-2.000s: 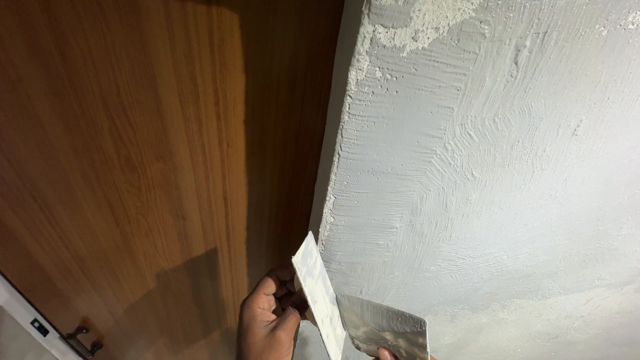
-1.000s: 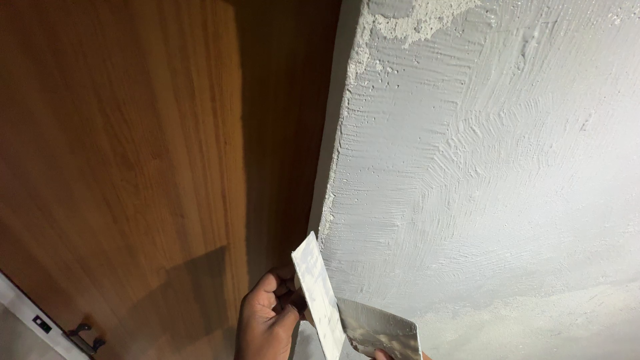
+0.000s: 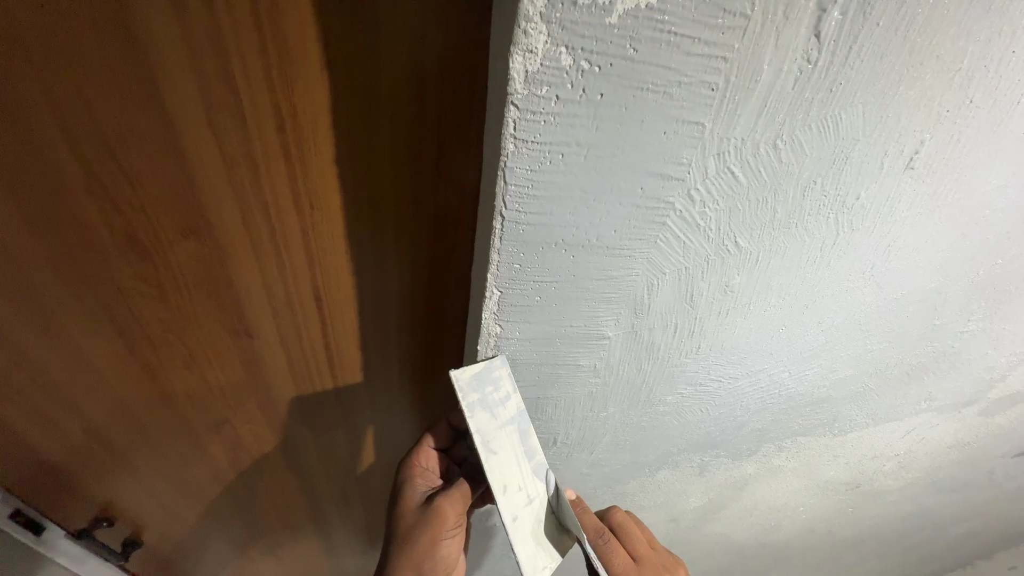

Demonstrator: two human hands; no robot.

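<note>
Low in the head view, my left hand grips a flat rectangular board smeared with white putty; its top end is near the wall's corner edge. A thin metal putty knife blade meets the board's right side at a steep angle, with grey putty by its edge. My right hand holds this knife, its index finger extended along the blade; the handle is mostly hidden. Behind both hands, the wall is coated in ridged, pale grey putty, rougher along its vertical corner.
A brown wooden door fills the left side, with a dark handle and a latch plate at lower left. The wall's corner edge runs down beside it. Shadows of the hands and tools fall on the door.
The putty knife, earlier showing its broad face to the right of the board, has turned nearly edge-on against the board. More of my right hand shows. My left hand still holds the board.
</note>
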